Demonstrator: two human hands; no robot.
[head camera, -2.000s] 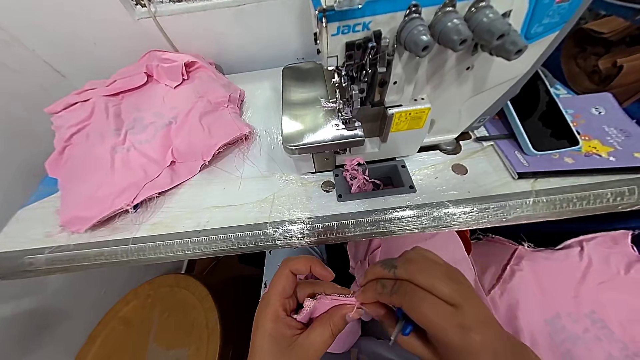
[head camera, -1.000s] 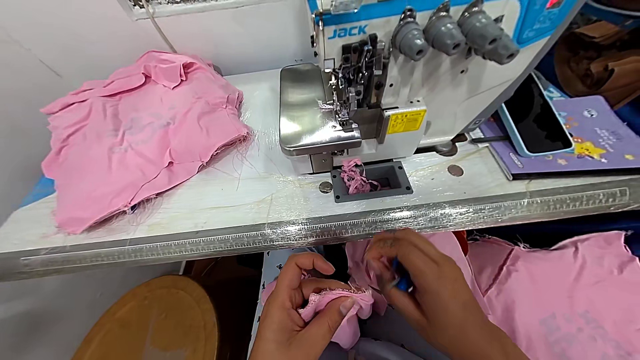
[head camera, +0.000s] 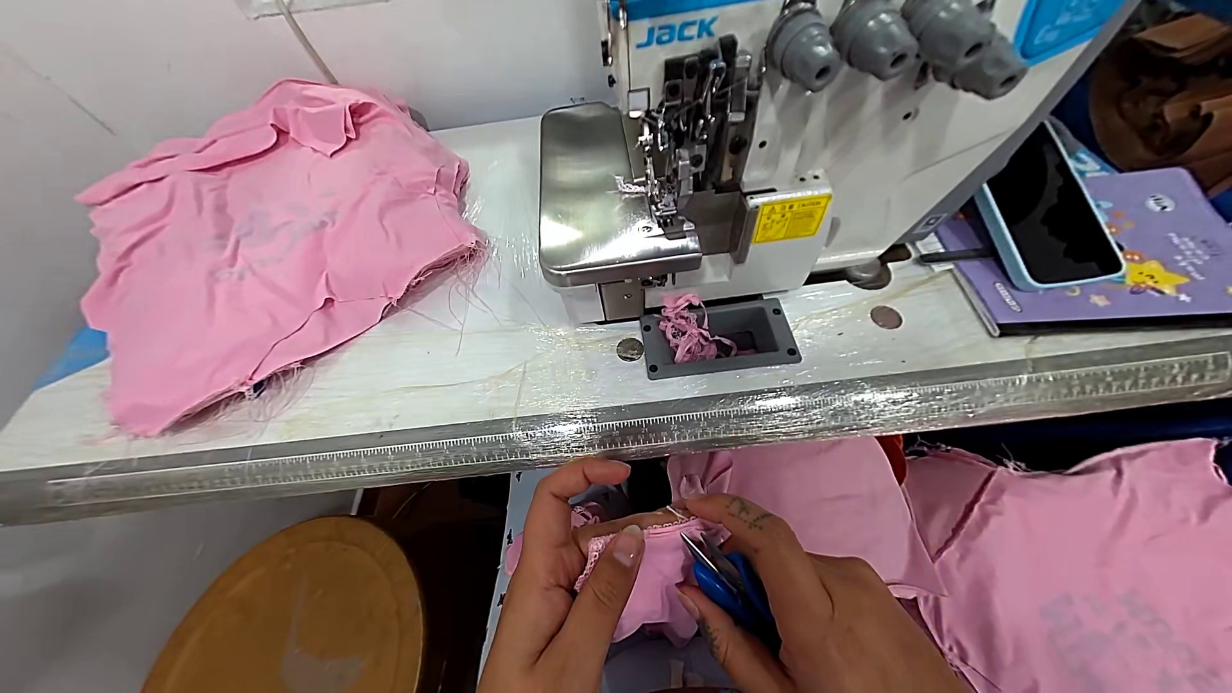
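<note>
My left hand (head camera: 568, 587) pinches a pink fabric piece (head camera: 654, 577) by its overlocked edge, below the front edge of the table. In my right hand (head camera: 808, 597) is a pair of blue-handled thread snips (head camera: 727, 582), blades pointing up and left against the seam. My right index fingertip touches the upper edge of the fabric, where a light thread shows. Behind the hands lies more pink fabric (head camera: 808, 500), and another pink garment piece (head camera: 1088, 577) with print spreads at the right.
An overlock sewing machine (head camera: 712, 212) stands on the white table (head camera: 462, 385). Pink trimmings (head camera: 688, 332) sit in a grey recessed tray (head camera: 722, 366). A pink fabric stack (head camera: 279, 241) lies left; a phone (head camera: 1054, 212) rests on a purple notebook (head camera: 1145, 250). A round brown stool (head camera: 298, 616) stands below.
My right hand has come back to the fabric from slightly above and right of it, and the snips' blades now show against the seam. The left hand keeps its hold.
</note>
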